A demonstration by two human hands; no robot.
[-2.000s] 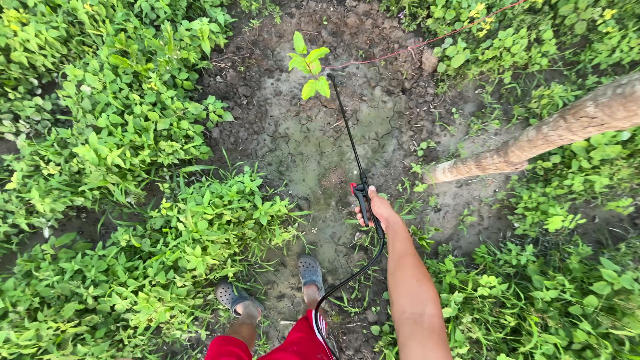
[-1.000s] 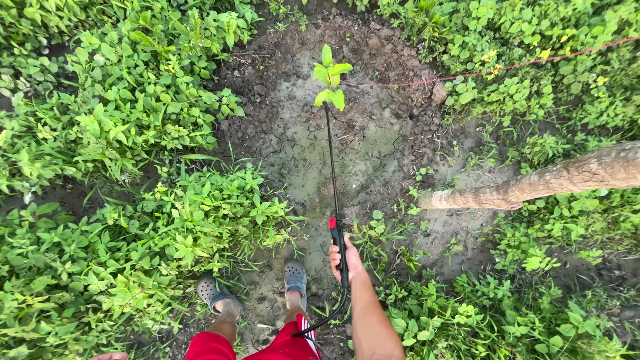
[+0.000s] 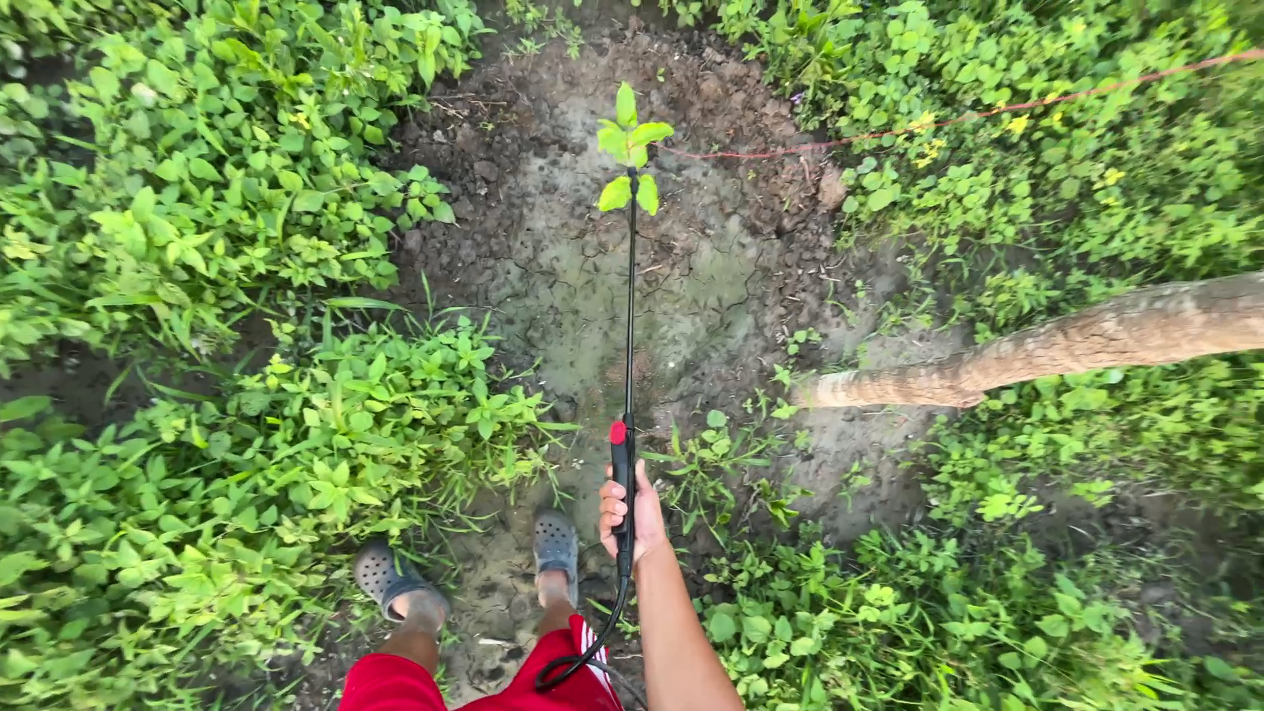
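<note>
My right hand (image 3: pixel 634 513) is closed around the black handle of a sprayer wand (image 3: pixel 630 326), whose trigger part has a red button. The thin black lance points straight forward from my hand. Its tip lies at the leaves of a small light-green sapling (image 3: pixel 628 140); whether they touch I cannot tell. A black hose (image 3: pixel 614 617) runs from the handle's lower end back past my red shorts. No spray can be made out. My left hand is out of view.
A tree trunk (image 3: pixel 1037 360) slants in from the right. A red string (image 3: pixel 948 120) stretches from near the sapling to the upper right. Leafy weeds (image 3: pixel 247 197) border the cracked, muddy soil (image 3: pixel 583 286). My feet in grey clogs (image 3: pixel 555 543) stand on the near ground.
The wand has swung from a slant to nearly straight ahead, and its tip has stayed close to the sapling. My right hand has kept its hold. The view has shifted somewhat.
</note>
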